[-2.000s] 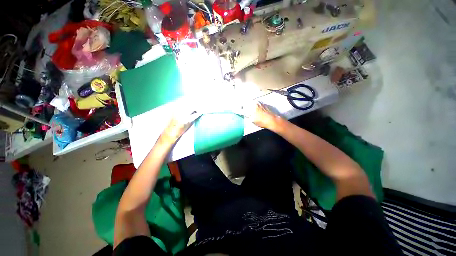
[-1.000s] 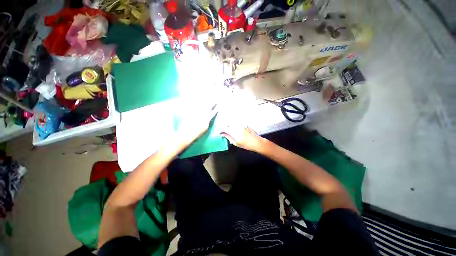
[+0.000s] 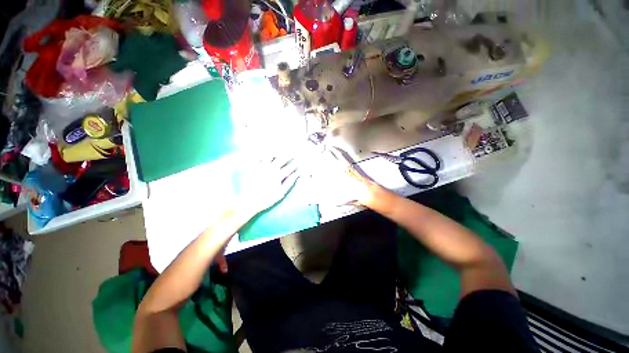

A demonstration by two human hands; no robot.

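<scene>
A green fabric piece [image 3: 281, 217] lies on the white machine table, its near edge at the table's front edge; its far part is lost in the lamp glare. My left hand [image 3: 265, 187] lies on it with the fingers spread, partly washed out. My right hand [image 3: 357, 185] is to the right of the piece, near the needle area; glare hides its fingertips, so I cannot tell whether it grips the cloth. The beige sewing machine [image 3: 414, 89] stands behind my hands. Its needle is hidden in glare.
Black-handled scissors [image 3: 418, 167] lie right of my right hand. A flat green square [image 3: 183, 127] lies at the table's left. A white-edged tray [image 3: 86, 220] with mixed items is further left. Red bottles [image 3: 318, 24] stand behind. Green bundles hang at left [image 3: 117, 310] and right [image 3: 452, 269].
The view has shifted closer to the table. My left hand has flattened over the green piece with its fingers spread. My right hand has moved right, off the piece's near corner.
</scene>
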